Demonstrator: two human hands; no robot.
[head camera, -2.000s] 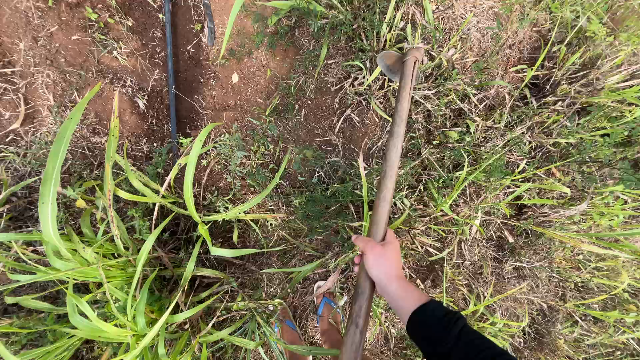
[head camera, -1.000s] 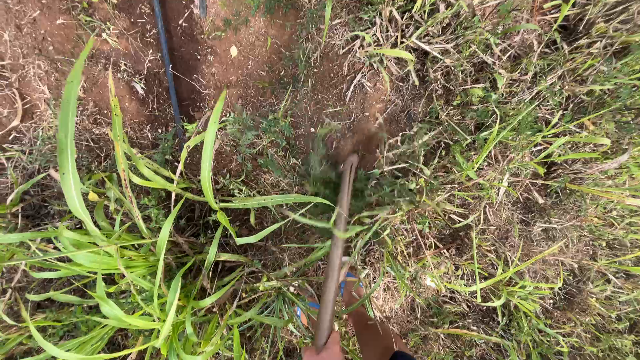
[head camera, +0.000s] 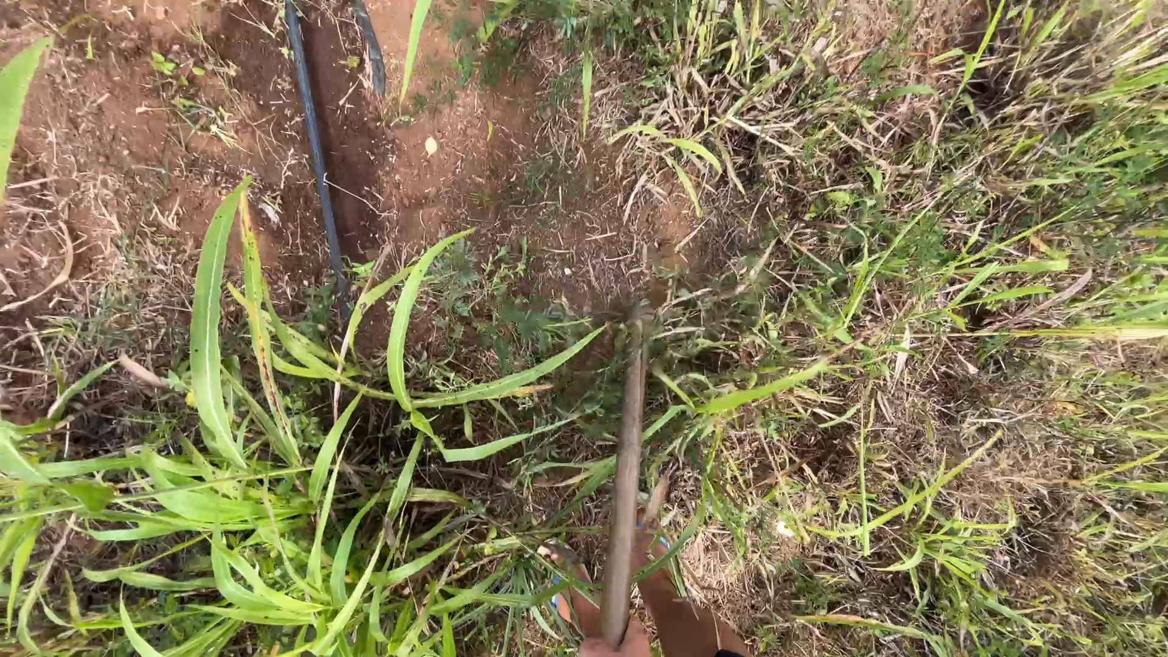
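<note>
At the bottom edge, my right hand (head camera: 616, 646) is partly in view, closed around the wooden handle (head camera: 625, 474) of a hoe. The handle runs up and away from me to the weeds near the middle. Its far end (head camera: 641, 315) is blurred, and the hoe's blade cannot be made out among soil and cut grass. Green weeds (head camera: 538, 319) lie just left of that end. My left hand is out of view.
My feet in blue-strapped sandals (head camera: 579, 598) stand beside the handle. Long-leaved grass (head camera: 210, 338) grows at the left. A black hose (head camera: 315, 146) crosses red soil (head camera: 438, 182) at the upper left. Dry and green grass (head camera: 958, 411) covers the right side.
The hoe's head, raised at the upper right two seconds ago, has come down into the weeds near the middle. My right hand, earlier well up in view, is now at the bottom edge.
</note>
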